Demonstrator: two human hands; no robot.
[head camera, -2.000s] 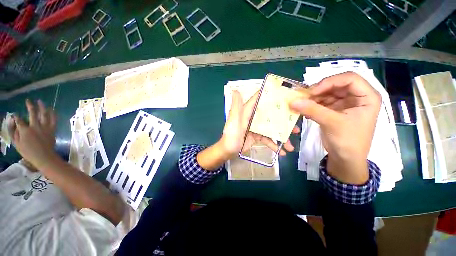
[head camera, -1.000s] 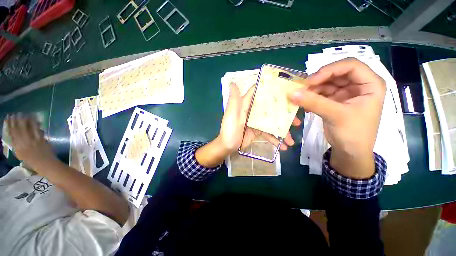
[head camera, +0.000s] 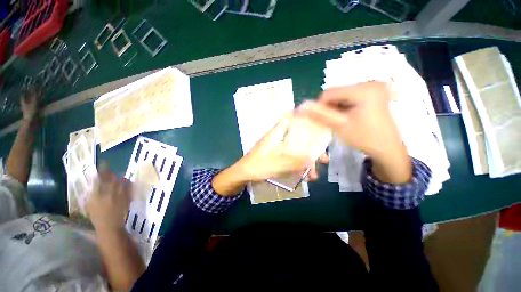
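Observation:
My left hand (head camera: 268, 159) holds a thin phone frame (head camera: 289, 186) from below; its lower corner shows beneath my fingers. A pale tan adhesive piece (head camera: 311, 137) lies over the frame, largely covered by my hands and blurred. My right hand (head camera: 365, 117) is at the upper end of the piece, blurred, with fingers bent; whether it grips the piece cannot be told. Under my hands lies the adhesive sheet (head camera: 265, 108), white with tan rectangles at its near end.
White liner stack (head camera: 414, 125) on the right, then a black slab (head camera: 437, 74) and tan sheets (head camera: 496, 108). Printed sheets (head camera: 145, 105) and a slotted sheet (head camera: 154, 182) on the left, near a coworker's hand (head camera: 108, 199). Beyond the rail (head camera: 274, 48), frames lie on the belt.
My right hand has moved left, closer to my left hand, which now covers more of the frame. The view has shifted. A coworker's hand is now over the slotted sheet; another reaches the belt.

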